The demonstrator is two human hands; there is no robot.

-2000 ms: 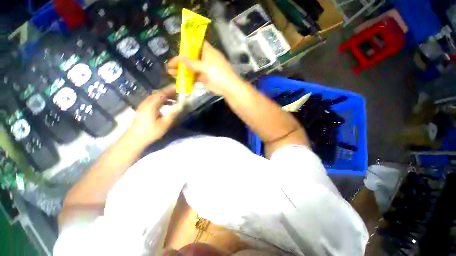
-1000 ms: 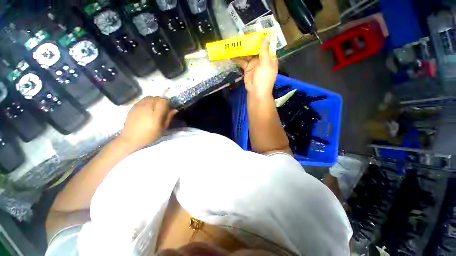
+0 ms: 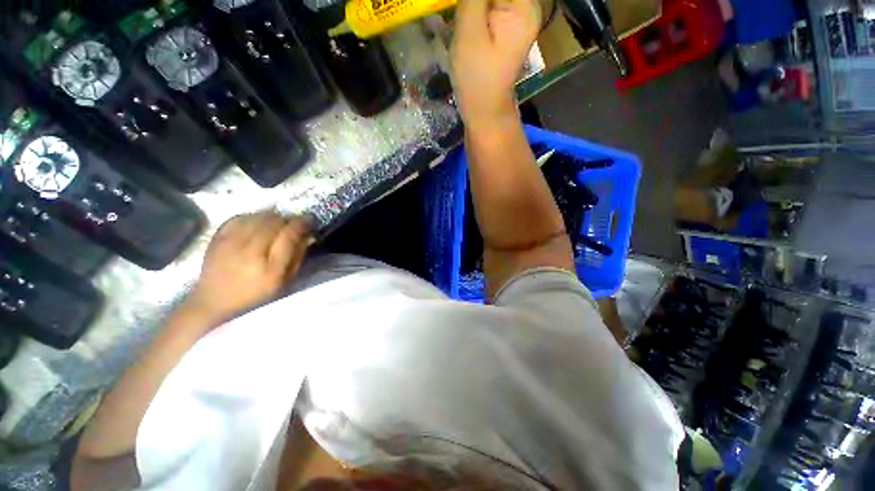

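The yellow glue tube (image 3: 391, 13) is at the top edge, its nozzle pointing left over the black housings. My right hand (image 3: 494, 48) holds the tube by its right end; the frame's top edge cuts this off partly. My left hand (image 3: 251, 257) rests at the bench's near edge with its fingers curled; whether it holds anything small is hidden. Long black lock panel housings (image 3: 144, 206) lie side by side on bubble wrap (image 3: 360, 182). A silvery spoked disc (image 3: 48, 166) sits in the upper part of a housing.
A blue plastic crate (image 3: 624, 216) with black parts stands on the floor beyond the bench. A dark tool (image 3: 597, 29) lies at the right bench end. A red stool (image 3: 676, 43) is behind it. Racks of black parts (image 3: 734, 345) stand at the lower right.
The view has shifted. The tube has turned from nearly upright to lying level, and now its nozzle points left over the housings. My left hand has come away from the tube to the bench edge.
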